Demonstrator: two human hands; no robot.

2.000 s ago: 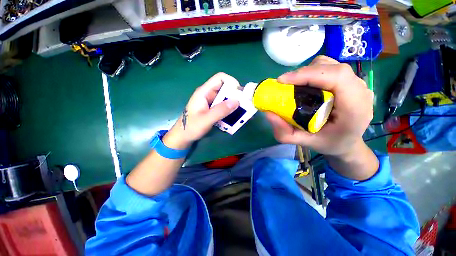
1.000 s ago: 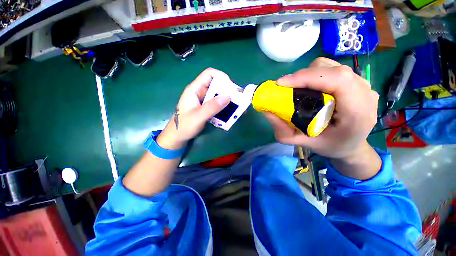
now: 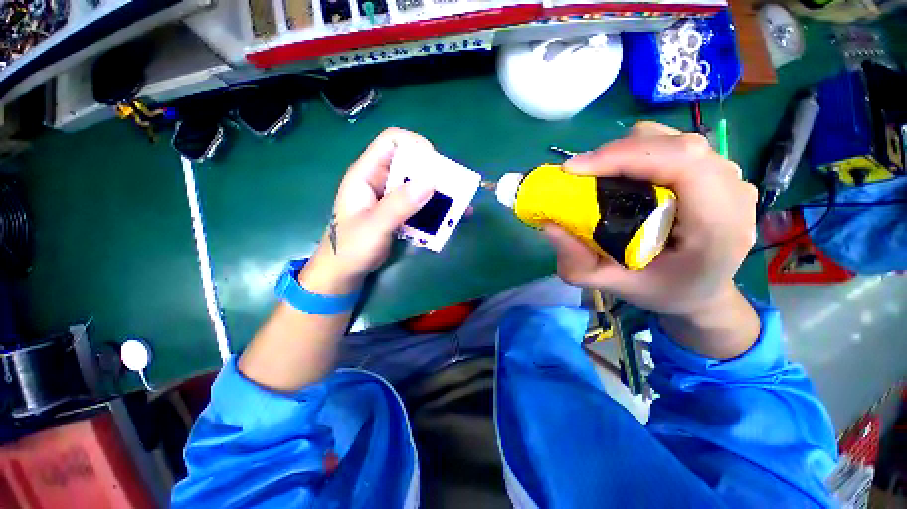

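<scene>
My left hand [image 3: 370, 214] holds a small white box-shaped device [image 3: 450, 195] above the green mat. Its dark rectangular screen faces up, and my thumb lies across the face beside the screen. My right hand [image 3: 671, 214] grips a yellow squeeze bottle [image 3: 559, 197] with a black-wrapped base. The bottle lies about level, its white cap and thin nozzle pointing left at the device's upper right edge. The nozzle tip is close to that edge; I cannot tell if they touch. The device's underside is hidden.
A parts organizer with a red front edge [image 3: 398, 38] runs along the back. A white round lid [image 3: 560, 78] and a blue bin of white rings [image 3: 641, 65] stand behind my right hand. A wire spool [image 3: 45, 373] is at the left, a green pen [image 3: 722, 139] at the right.
My left hand has moved left with the device. The bottle was at the device's edge; now a small gap shows between its cap and the device, with the thin nozzle visible.
</scene>
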